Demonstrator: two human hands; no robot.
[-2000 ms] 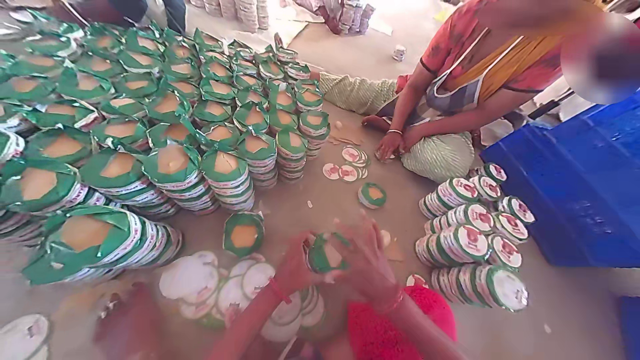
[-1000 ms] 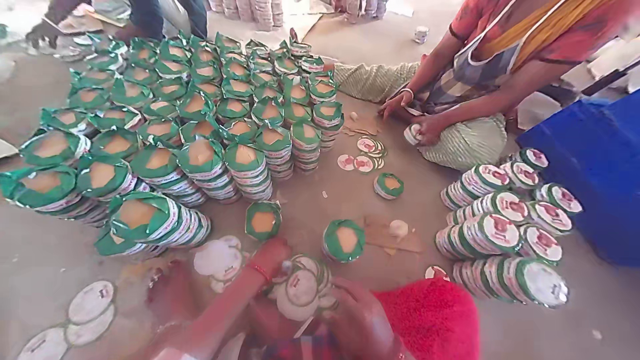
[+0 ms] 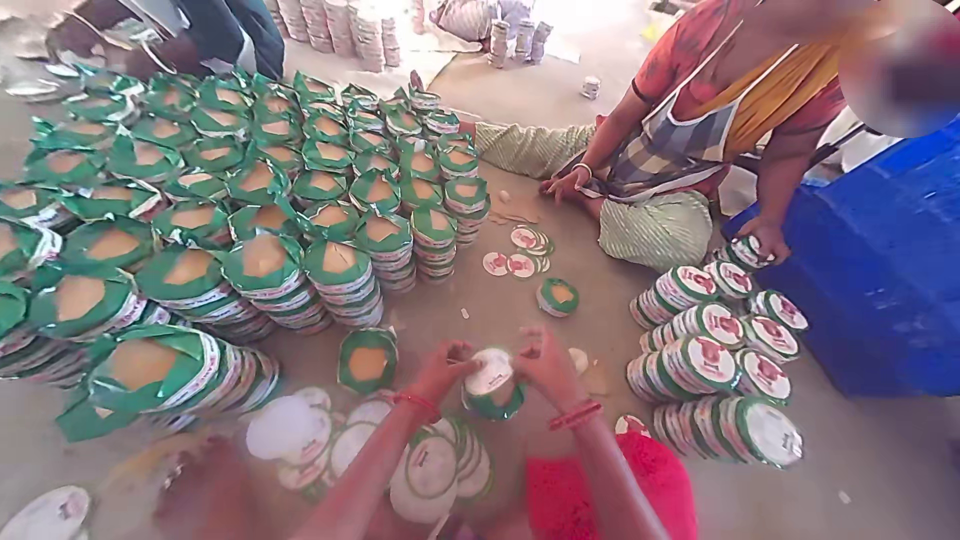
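Observation:
Both my hands hold one round white paper label [image 3: 492, 370] by its edges, my left hand [image 3: 444, 369] on its left side and my right hand [image 3: 546, 364] on its right. Below the label, partly covered, is a green-wrapped round packet [image 3: 495, 405]. A second green-wrapped packet [image 3: 367, 361] lies left of my left hand, and a smaller one [image 3: 557, 297] lies beyond my right hand. Loose round labels [image 3: 431, 466] are spread on the floor under my forearms, with more white discs [image 3: 289, 427] farther left.
Many stacks of green-wrapped packets [image 3: 262, 262] fill the left side. Labelled stacks [image 3: 705, 360] stand at the right by a blue crate [image 3: 862, 262]. A co-worker [image 3: 675, 150] sits opposite, one hand on the far stack. Round red-printed labels [image 3: 521, 264] lie mid-floor.
My hands have come up from the loose labels to the green-wrapped packet, now with a label between them. The co-worker's one hand has moved to the labelled stacks.

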